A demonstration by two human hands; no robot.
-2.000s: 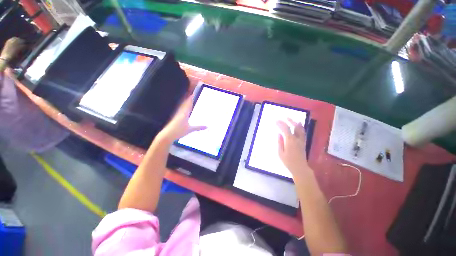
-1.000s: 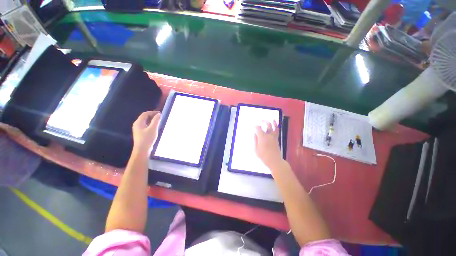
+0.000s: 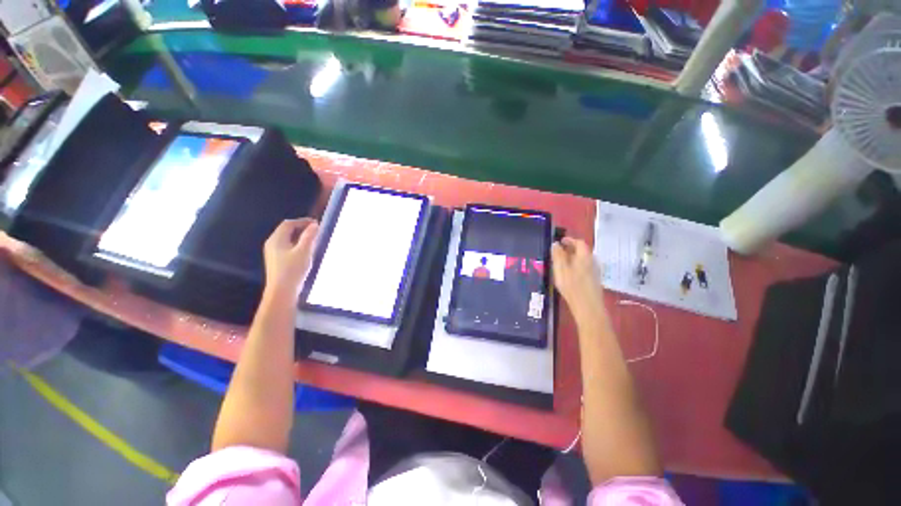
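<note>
The right tablet (image 3: 499,279) lies on a pale grey liner (image 3: 492,366) over a black tray and shows a dark screen with small pictures. My right hand (image 3: 575,269) is at its upper right edge, fingers bent; a small dark piece (image 3: 560,234) shows at the fingertips, and I cannot tell if it is held. The left tablet (image 3: 366,255), with a white screen, lies on another black tray (image 3: 356,356). My left hand (image 3: 289,259) is at its left edge with fingers curled; whether it grips anything is hidden.
A third tablet (image 3: 176,203) with a colourful screen lies on black foam trays at left. A paper sheet (image 3: 617,232) with small dark pieces, a white cord (image 3: 654,336), a fan (image 3: 874,104) and black trays (image 3: 776,346) are at right. A green conveyor (image 3: 445,119) runs behind.
My right hand has moved off the right tablet's screen to its right edge. That screen has turned from white to dark with pictures. My left hand stays beside the left tablet since one second ago.
</note>
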